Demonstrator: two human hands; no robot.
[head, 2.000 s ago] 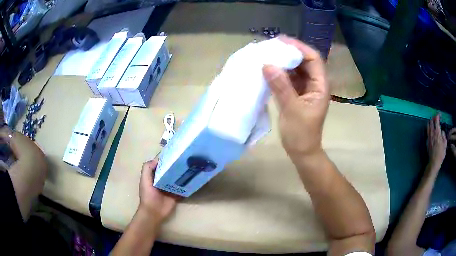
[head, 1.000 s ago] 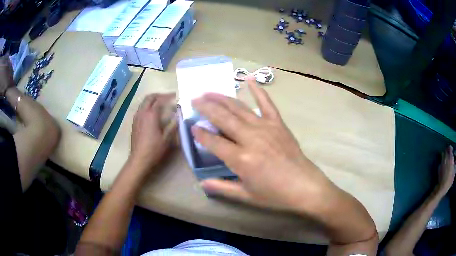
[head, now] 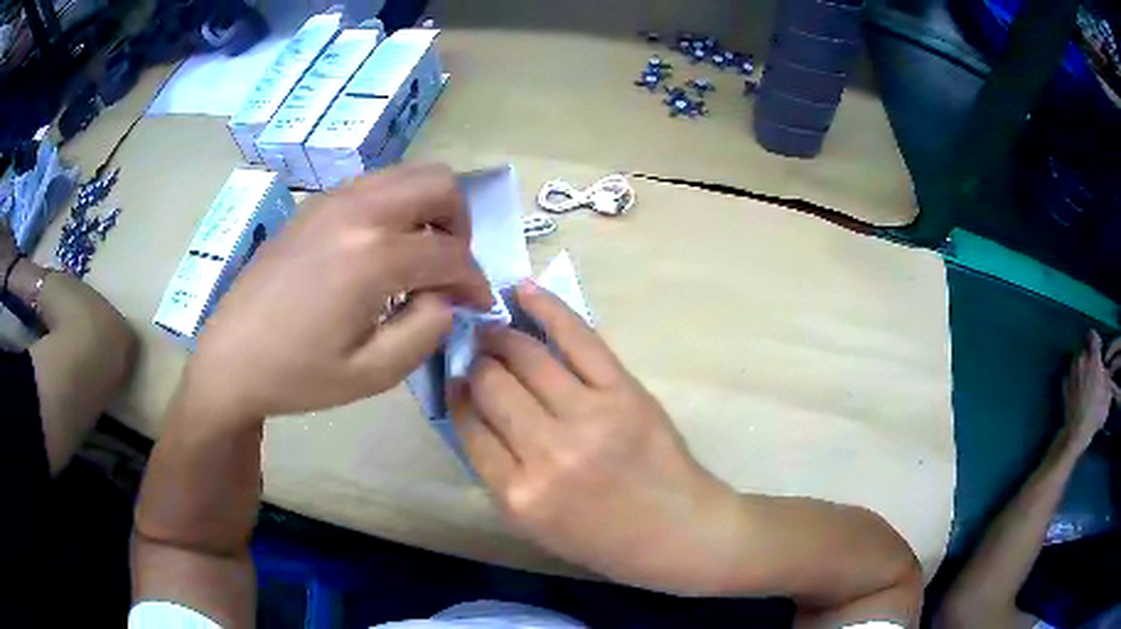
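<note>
An open retail box stands in front of me, mostly hidden by my hands, with its white top flap (head: 498, 227) raised at the back. My left hand (head: 344, 283) is over the box mouth, its fingertips pinching a small pale piece (head: 462, 347) whose nature I cannot tell. My right hand (head: 559, 430) wraps the right side and mouth of the box, its fingers beside the pale piece. A side flap (head: 566, 289) sticks out to the right. The box's contents are hidden. Coiled white cables (head: 588, 194) lie behind it.
Three retail boxes (head: 369, 105) stand together at the back left, another (head: 221, 252) nearer. Star-shaped parts lie at left (head: 86, 221) and back (head: 688, 76), beside a dark ribbed column (head: 802, 80). Other people's arms show at left (head: 74, 356) and right (head: 1045, 479).
The wrapped white bundle held earlier over the tilted box is no longer visible. The box has come upright. Since the last frame, my left hand has moved over its mouth and my right fingers have curled in.
</note>
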